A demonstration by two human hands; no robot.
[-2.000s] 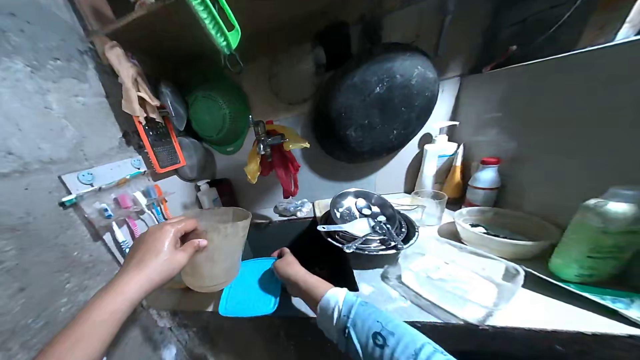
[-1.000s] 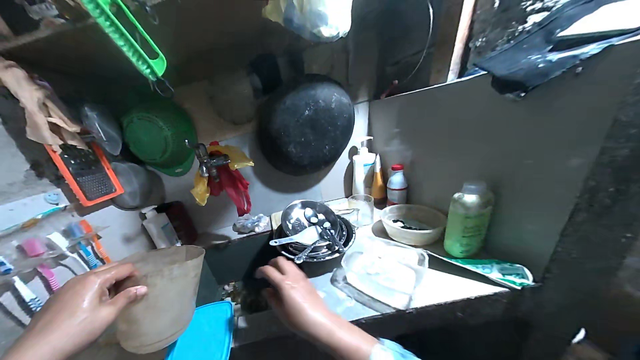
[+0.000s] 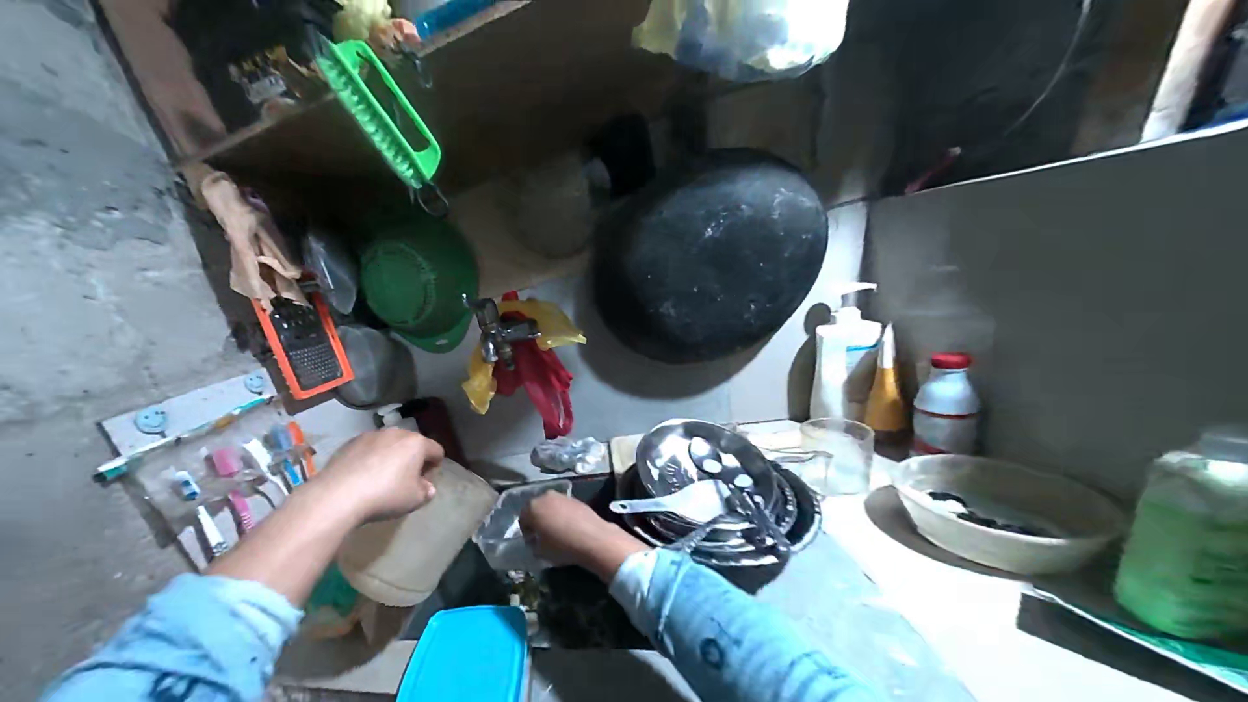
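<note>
My left hand (image 3: 385, 473) grips the rim of a cloudy plastic pitcher (image 3: 419, 536), which tilts toward the right over the sink (image 3: 575, 609). My right hand (image 3: 570, 526) holds a clear plastic container (image 3: 517, 531) beside the pitcher's mouth, above the sink. Whether water passes between them cannot be told. A blue plastic lid (image 3: 466, 658) lies at the sink's front edge, below both hands. Right of my right hand, a stack of metal bowls (image 3: 804, 507) holds a white spoon (image 3: 682, 500) and metal spoons.
A faucet (image 3: 505, 331) with red and yellow plastic bags tied to it is behind the sink. A drinking glass (image 3: 838, 458), a pump bottle (image 3: 843, 361), a plastic basin (image 3: 1014, 517) and a jar of green liquid (image 3: 1189, 546) stand at right. Toothbrushes (image 3: 239, 478) hang at left.
The clear container, earlier on the counter right of the bowls, is now in my right hand over the sink. The pitcher, upright before, is now tilted.
</note>
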